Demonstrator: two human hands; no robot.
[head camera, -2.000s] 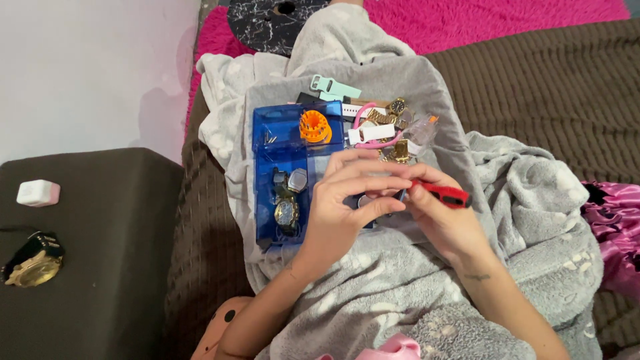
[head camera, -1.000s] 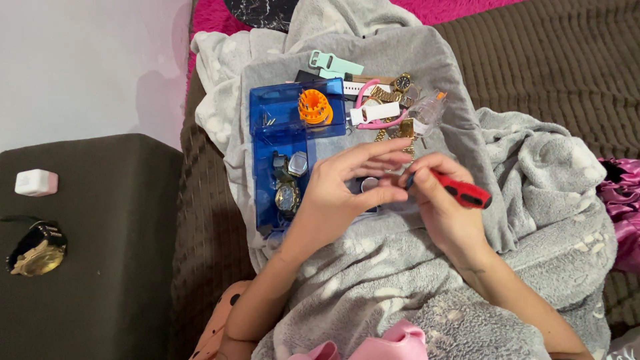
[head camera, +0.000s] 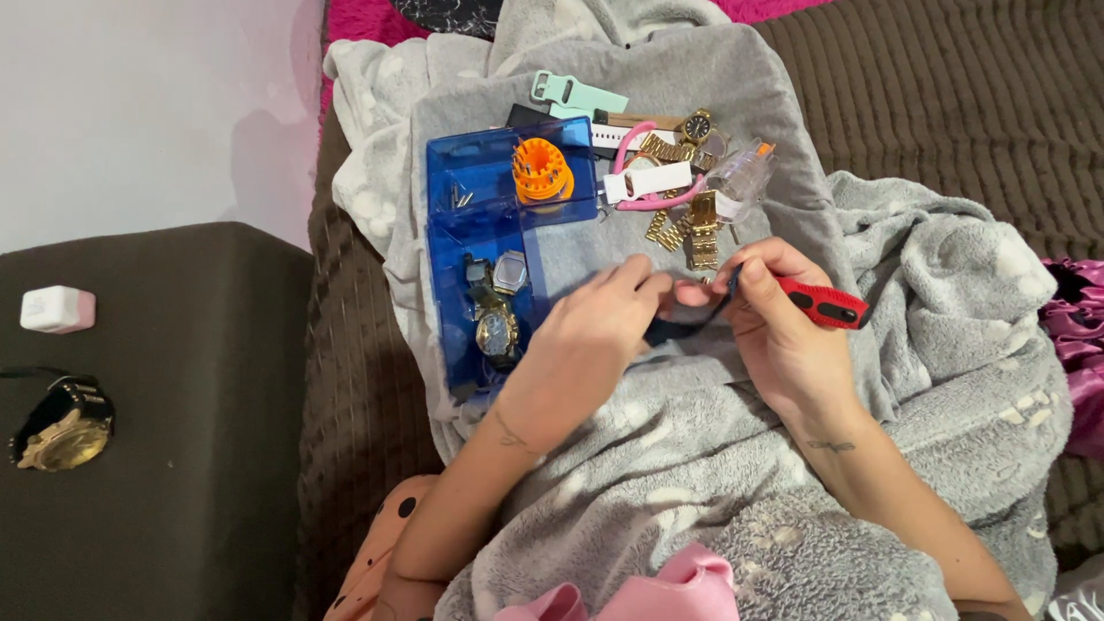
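Note:
My right hand (head camera: 789, 336) is closed around a red-handled tool (head camera: 824, 304) with black inlays, its handle pointing right. Between its thumb and fingers it also pinches the end of a dark blue strap (head camera: 720, 310). My left hand (head camera: 595, 332), back upward and slightly blurred, is at the strap's other end; its fingertips are largely hidden, so its grip is unclear. Left of it, a blue plastic case (head camera: 440, 285) holds an orange toothed holder (head camera: 543, 172), small metal pins (head camera: 463, 198), a silver-faced watch (head camera: 510, 272) and a gold-rimmed watch (head camera: 497, 332).
Beyond my hands lie a mint strap (head camera: 586, 93), a pink strap (head camera: 660, 204), a white tag (head camera: 649, 181), gold link bracelets (head camera: 704, 228), a gold watch (head camera: 697, 126) and a clear plastic container (head camera: 742, 181). A grey blanket (head camera: 931, 250) surrounds them. At left are a white cube-shaped item (head camera: 58, 309) and a large gold watch (head camera: 65, 440).
My hands have moved a little apart, and a length of dark blue strap now shows between them. The red-handled tool stays in my right hand.

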